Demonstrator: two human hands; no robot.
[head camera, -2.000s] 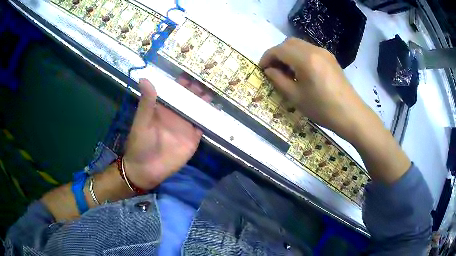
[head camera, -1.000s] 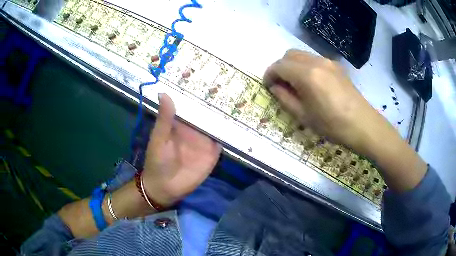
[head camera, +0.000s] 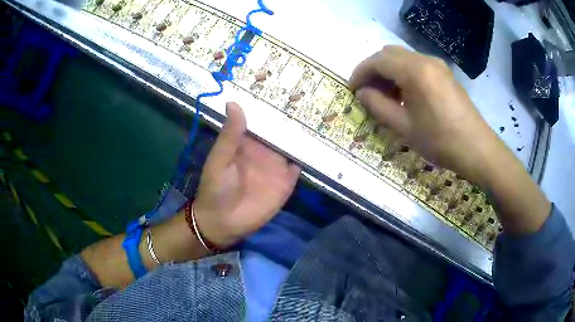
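The long yellow-tan circuit board panel (head camera: 275, 74) lies along the metal rail, with reddish-brown components on its units and small black components (head camera: 448, 183) standing towards its right end. My right hand (head camera: 394, 94) is over the panel, with thumb and index finger bent close together at its far edge; whether they hold a part is hidden. A small dark piece shows on the board just below these fingers. My left hand (head camera: 248, 182) is palm up at the rail's near edge, thumb raised, fingers partly hidden under the rail, with nothing visible in it.
A black bin (head camera: 451, 31) of small dark parts is at the upper right. A smaller black bin with a clear bag (head camera: 538, 78) is beside it. Loose black specks lie near them. The blue coiled cord (head camera: 236, 60) crosses the panel. The silver rail (head camera: 340, 175) runs diagonally.
The dark gap between panel and rail, seen two seconds ago, is closed. The view has shifted, so most things sit farther right. My right hand stays over the same part of the panel.
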